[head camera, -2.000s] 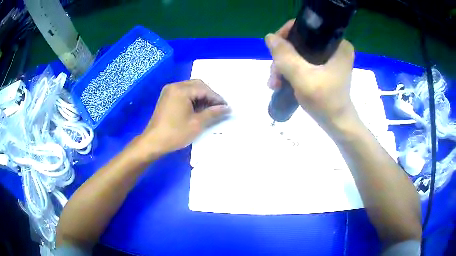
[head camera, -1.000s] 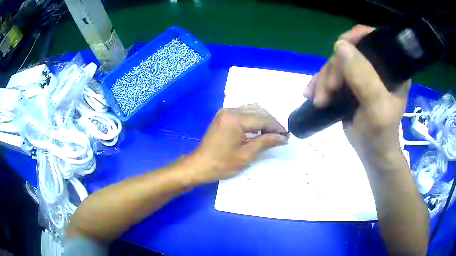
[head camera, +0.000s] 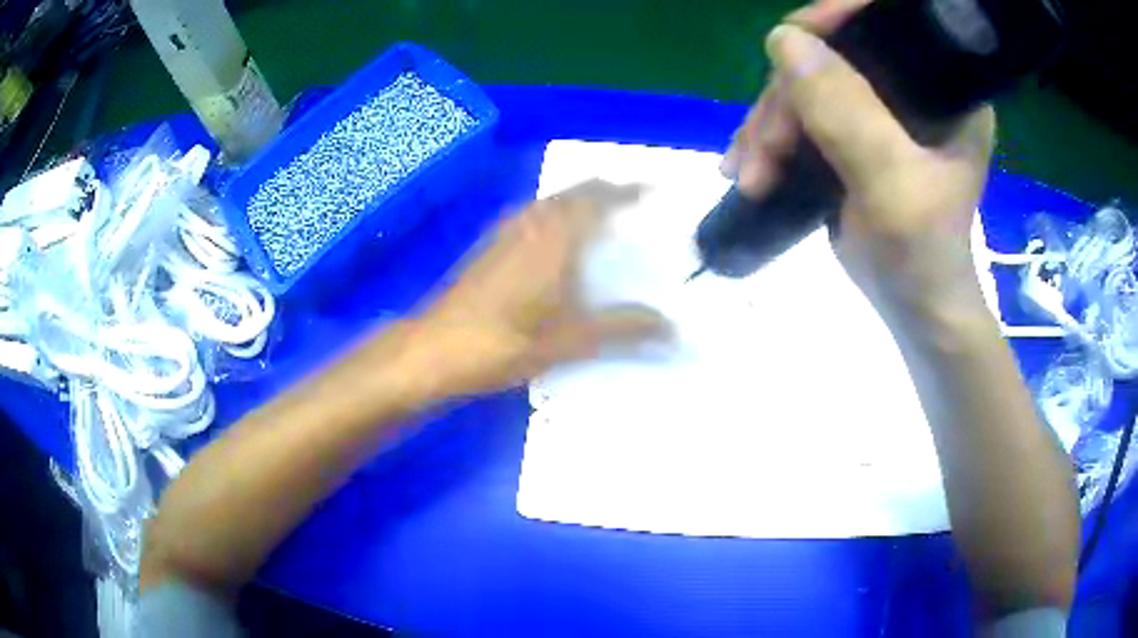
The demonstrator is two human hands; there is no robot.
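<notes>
Several white power strips (head camera: 736, 424) lie side by side on the blue surface, overexposed so they look like one sheet. My right hand (head camera: 874, 162) grips a thick black electric screwdriver (head camera: 799, 206), tilted, its thin bit pointing down-left just over or on the strips; I cannot tell if it touches. My left hand (head camera: 537, 293) is blurred over the strips' left part, thumb and fingers spread apart, with nothing visible between them. A blue screw bin (head camera: 481, 119) full of silvery screws (head camera: 356, 168) stands at the upper left.
Coiled white cords (head camera: 137, 361) in clear plastic bags are piled at the far left. More bagged cords and plugs (head camera: 1079, 324) lie at the right. A pale post (head camera: 212, 75) stands behind the screw bin. A thin black cable (head camera: 1108, 499) hangs at the right edge.
My left thumb and fingers, pinched near the screwdriver tip a second ago, have spread and moved away to the left. The screwdriver, more upright two seconds ago, is tilted, its bit now visible.
</notes>
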